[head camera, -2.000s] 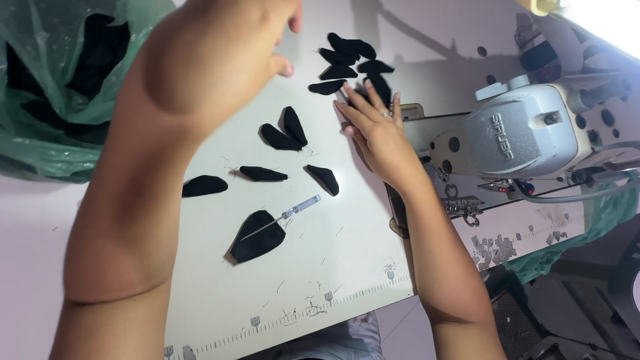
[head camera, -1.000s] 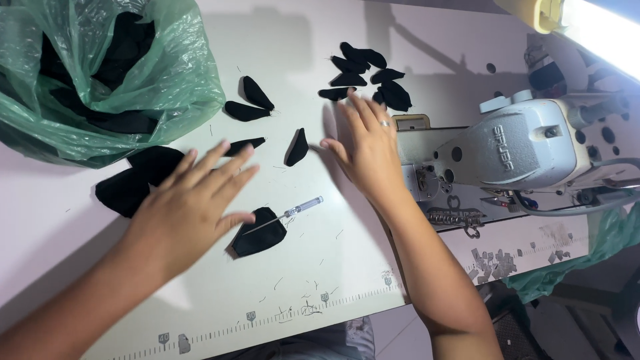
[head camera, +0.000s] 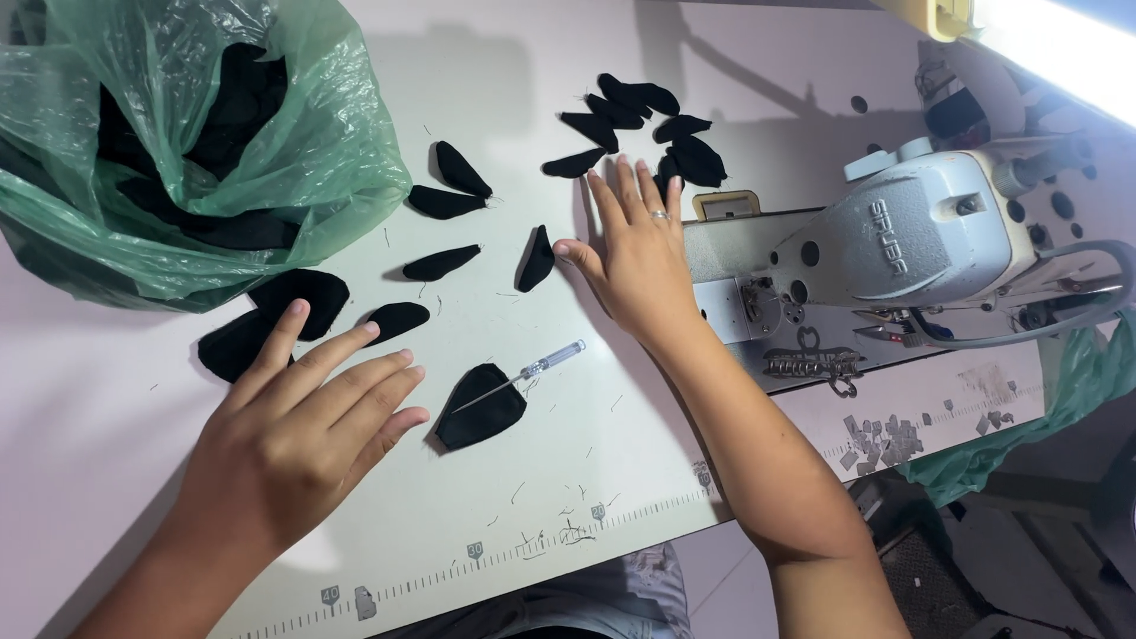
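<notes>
My left hand (head camera: 302, 426) hovers with fingers apart, holding nothing, nearest to two overlapping black fabric pieces (head camera: 306, 297) and a small black piece (head camera: 399, 321). My right hand (head camera: 643, 257), a ring on one finger, is spread flat on the white table beside a group of black fabric pieces (head camera: 621, 106), its fingertips at the lowest ones. By its thumb lies a narrow black piece (head camera: 536, 259). A small screwdriver with a clear handle (head camera: 555, 358) rests with its shaft across a larger black fabric piece (head camera: 484, 417) between my hands. More small black pieces (head camera: 448, 202) lie above.
A green plastic bag (head camera: 355, 177) of black fabric stands at the upper left. On the right are a sewing machine (head camera: 923, 231), a claw hair clip (head camera: 812, 364) and thread snips (head camera: 887, 335). A ruler strip (head camera: 532, 541) runs along the table's front edge. A lit lamp (head camera: 1056, 53) shines above.
The view has shifted, bringing more of the green bag in. My left arm has come down from across the upper table to the lower left. Overlapping black pieces now show beside my left hand.
</notes>
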